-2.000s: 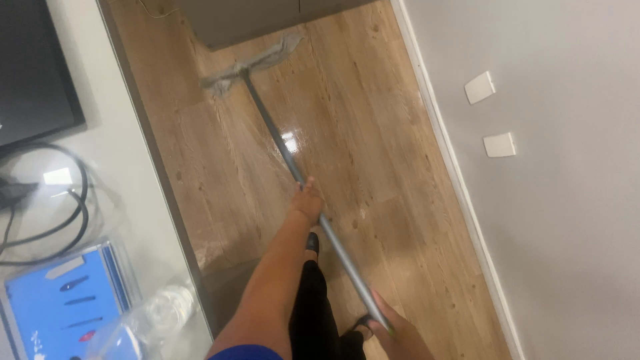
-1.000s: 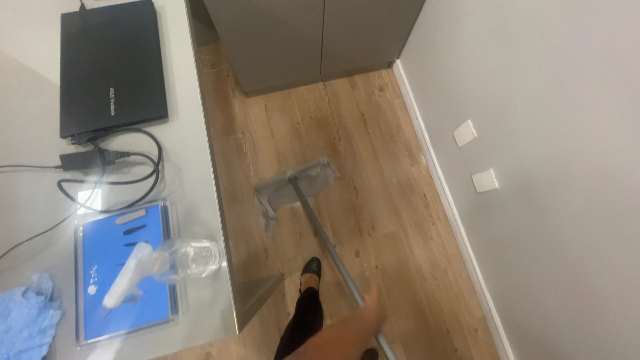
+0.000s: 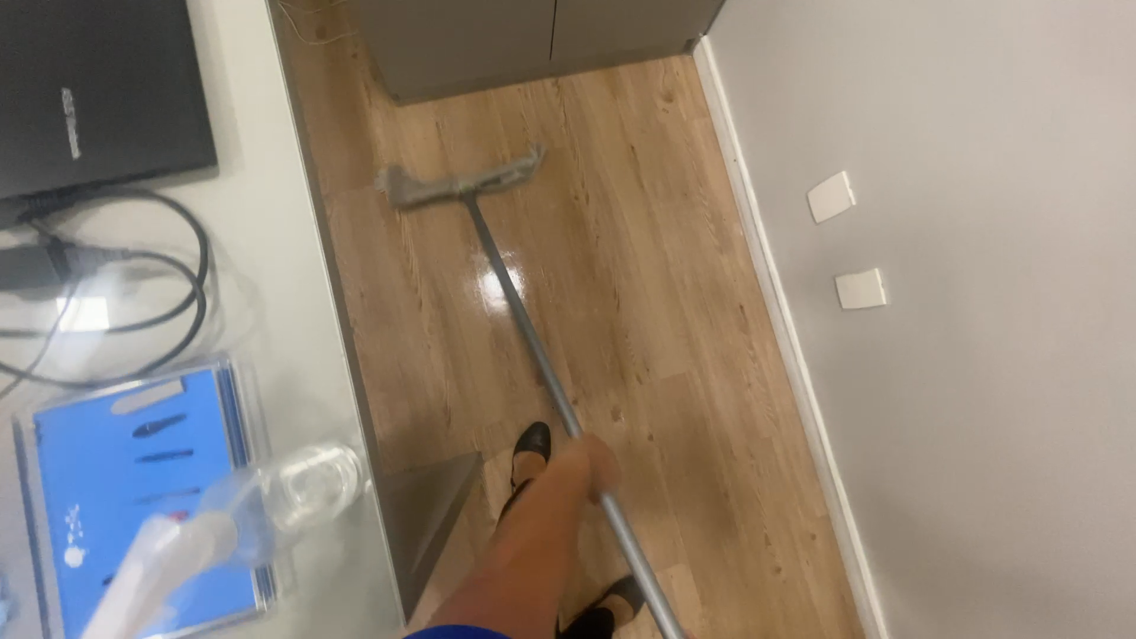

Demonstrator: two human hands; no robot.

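Note:
My left hand point(image 3: 596, 463) is closed around the grey pole point(image 3: 541, 355) of a floor mop or squeegee, partway along its length. The pole runs up to a wide head wrapped in a grey cloth point(image 3: 461, 185), which lies across the wood-look floor point(image 3: 657, 319) near the cabinet. At the bottom edge the pole leaves the view. Of my right hand only a possible sliver shows there beside the pole, too little to tell its grip.
A glass-topped desk point(image 3: 293, 337) at left holds a black laptop point(image 3: 98, 98), cables point(image 3: 200, 257), a blue case point(image 3: 89, 461) and a clear spray bottle point(image 3: 315, 484). Grey cabinet point(image 3: 550, 44) at top; wall with white plates point(image 3: 832, 197) at right; black shoes point(image 3: 532, 439) below.
Since one second ago, the cloth-wrapped head has moved away from my feet toward the cabinet. Two seconds ago both hands showed on the pole.

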